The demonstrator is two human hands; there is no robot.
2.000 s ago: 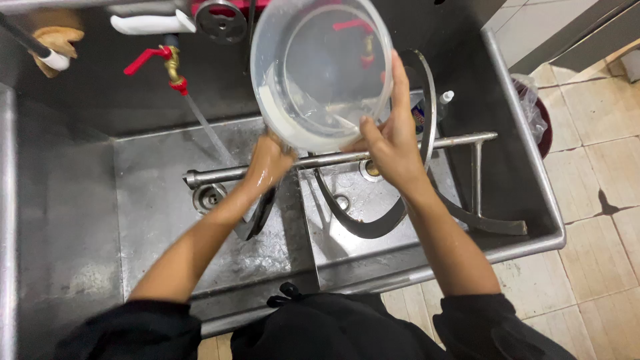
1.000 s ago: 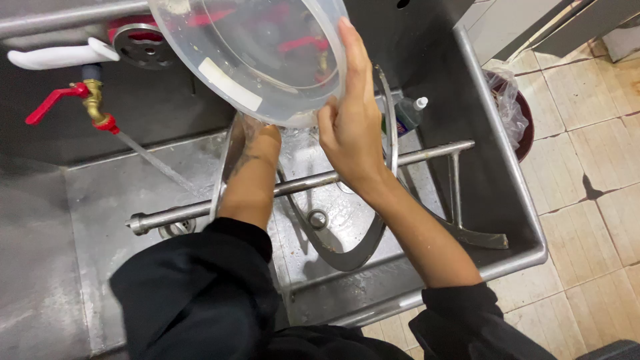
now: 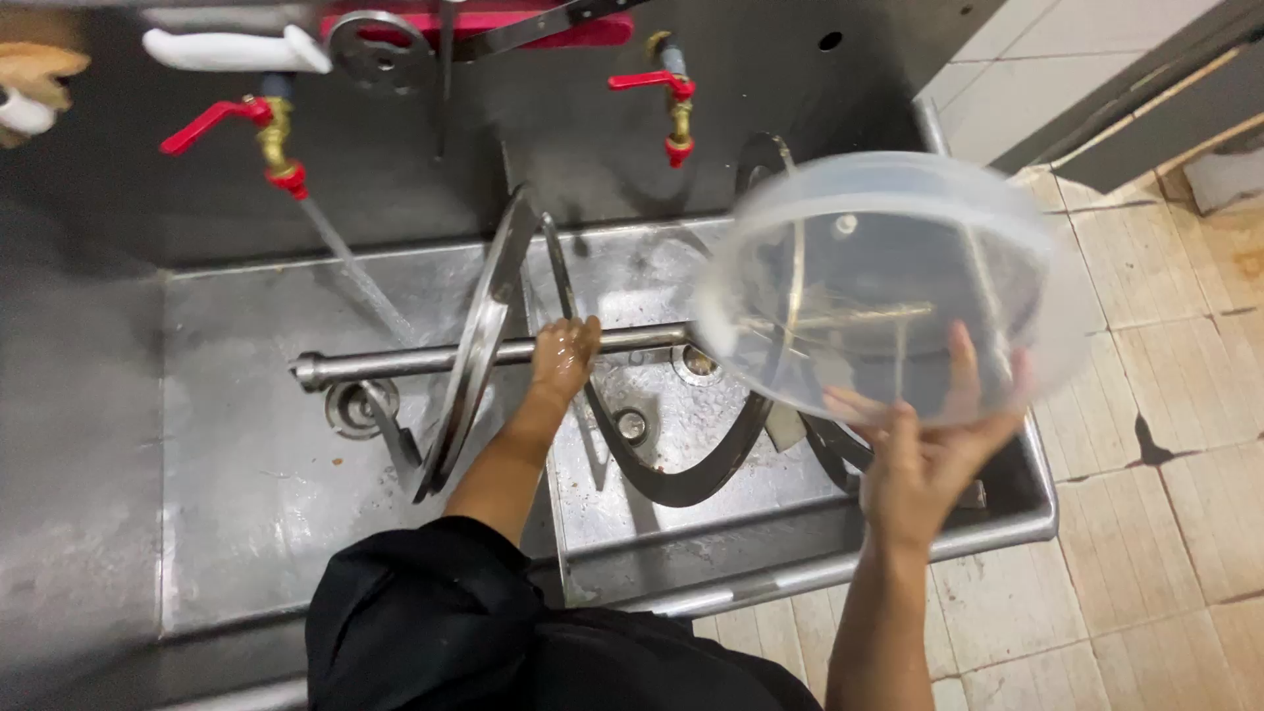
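Observation:
My left hand (image 3: 565,357) is wrapped around the shaft of a metal spiral mixer ribbon (image 3: 425,362), which lies across the double stainless steel sink (image 3: 237,553). In my right hand (image 3: 923,459) is a translucent round plastic tub (image 3: 889,286), gripped at its lower side and tilted above the sink's right end. Parts of the ribbon and shaft show through the tub. Water runs from the left brass tap (image 3: 275,138), with a red lever, into the left basin. No water flows from the right brass tap (image 3: 679,104).
A white-handled tool (image 3: 235,49), a metal disc (image 3: 380,51) and a red rack (image 3: 573,30) are on the back wall. Drains (image 3: 630,426) show in the basins. The sink's front rim (image 3: 790,578) borders a tiled floor (image 3: 1136,513).
My right hand has carried the tub from above the sink's back wall to the right. My left hand, earlier near the tub's lower edge, is now on the shaft.

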